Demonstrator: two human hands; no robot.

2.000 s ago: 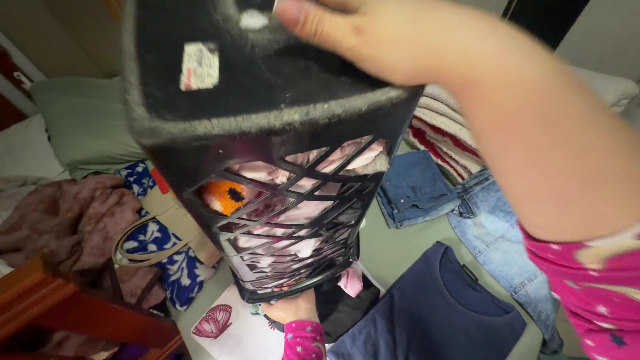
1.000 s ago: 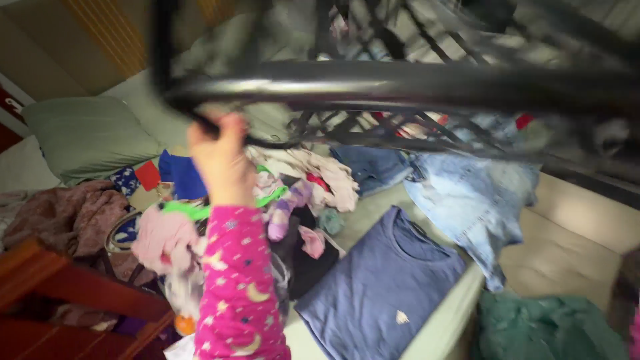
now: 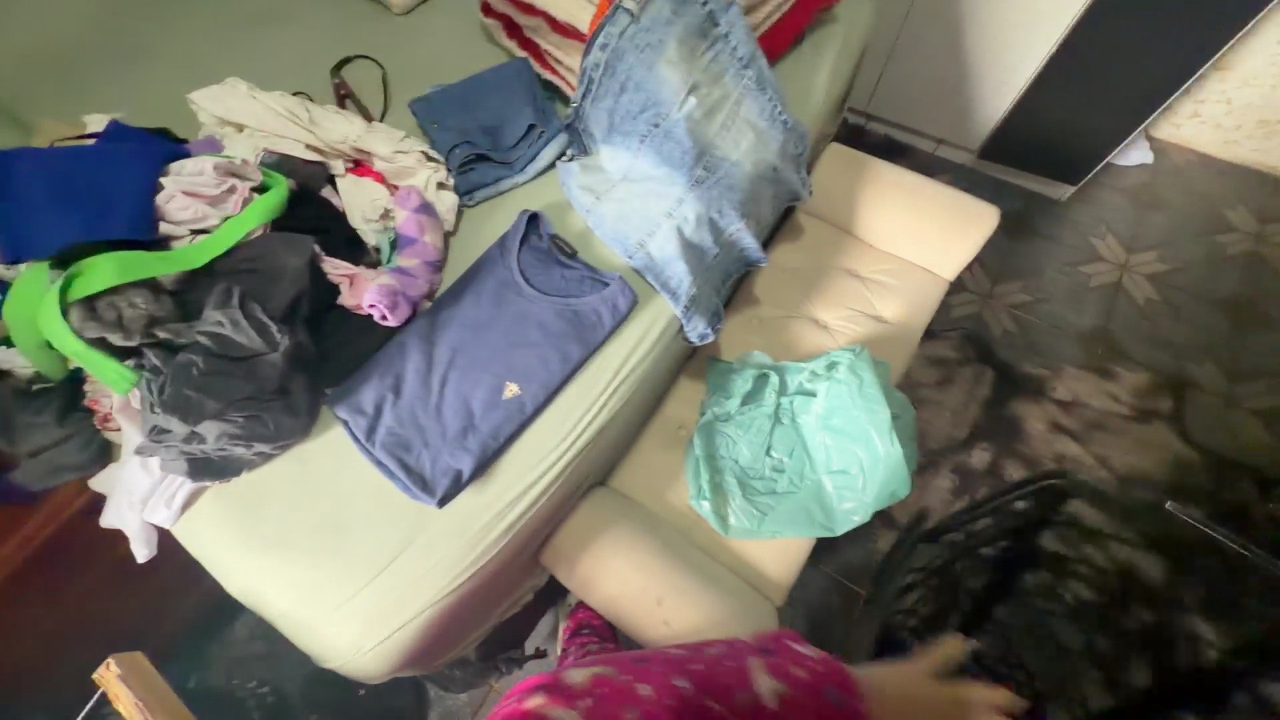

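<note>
One of my hands [image 3: 945,685], in a pink patterned sleeve, shows blurred at the bottom edge with its fingers apart, beside a dark plastic basket [image 3: 1010,580] low on the right. By the side its arm comes from, it looks like my left hand; whether it touches the basket is unclear. My right hand is out of view. A blue folded T-shirt [image 3: 480,360] lies on the bed. To its left is a heap with a green strap [image 3: 170,262], a dark grey garment [image 3: 235,370] and a purple patterned sock [image 3: 410,250]. Folded jeans [image 3: 490,130] and a light denim garment [image 3: 690,160] lie beyond.
A cream padded bench [image 3: 830,280] stands along the bed [image 3: 350,570] and bears a teal plastic bag [image 3: 800,445]. A red-and-white striped textile [image 3: 530,40] is at the top. Dark patterned floor [image 3: 1060,370] lies right of the bench; a wooden post end [image 3: 140,685] is at bottom left.
The basket, upright and full of clothes two seconds ago, was tipped up a second ago and is now low on the right near the floor. Clothes have come onto the heap. The view has swung right.
</note>
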